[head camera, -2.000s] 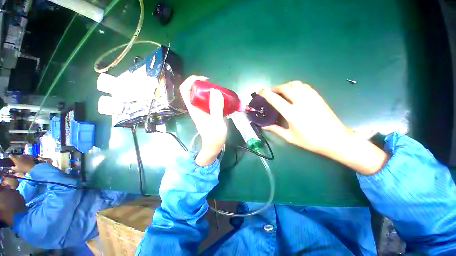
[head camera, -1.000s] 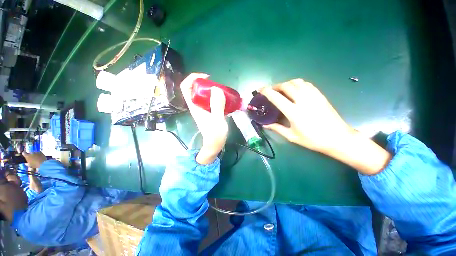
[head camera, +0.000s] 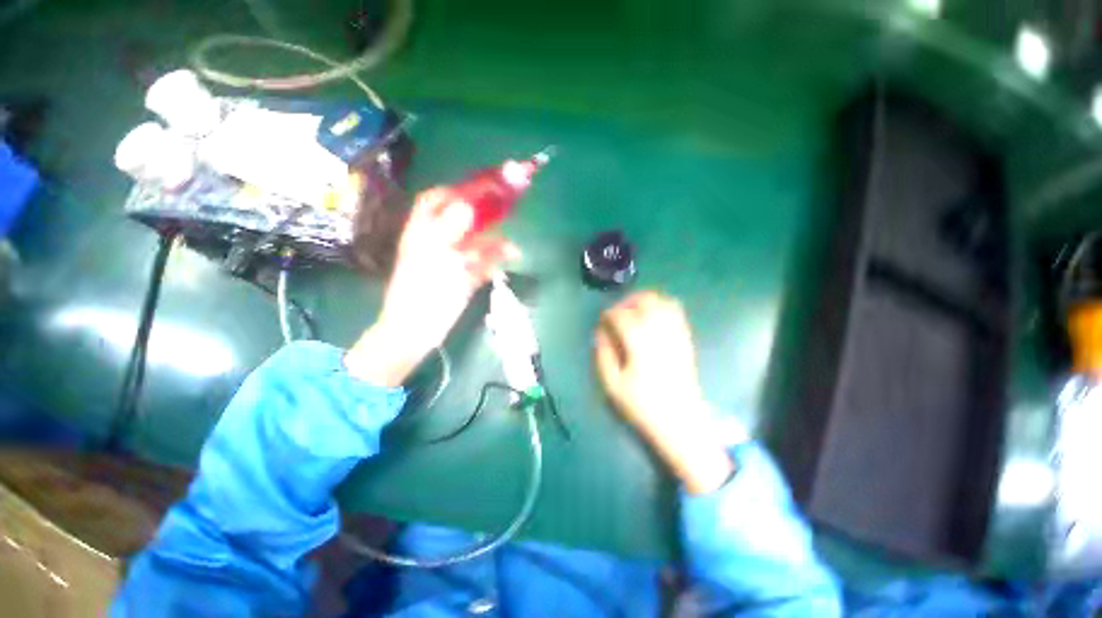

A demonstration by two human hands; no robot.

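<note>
The small round black part [head camera: 608, 260] sits on the green bench in front of me. My left hand [head camera: 433, 272] is closed around the red squeeze bottle [head camera: 489, 199], whose thin nozzle points up and right, away from the black part. My right hand [head camera: 653, 362] is just below and right of the part, apart from it, with curled fingers; it is blurred, and whether it holds anything small cannot be told. The white handpiece [head camera: 512, 338] with a green rear end lies on the bench between my hands.
A dark control box [head camera: 272, 235] with two white cylinders stands at left, a yellowish hose [head camera: 272, 82] behind it. A long black tray [head camera: 900, 326] is at right. A clear tube [head camera: 532, 483] loops from the handpiece towards me. A cardboard box [head camera: 48, 543] is at lower left.
The view has turned right, bringing the black tray in. The bottle's nozzle has left the black part. My right hand has let go of the part, which now rests on the bench.
</note>
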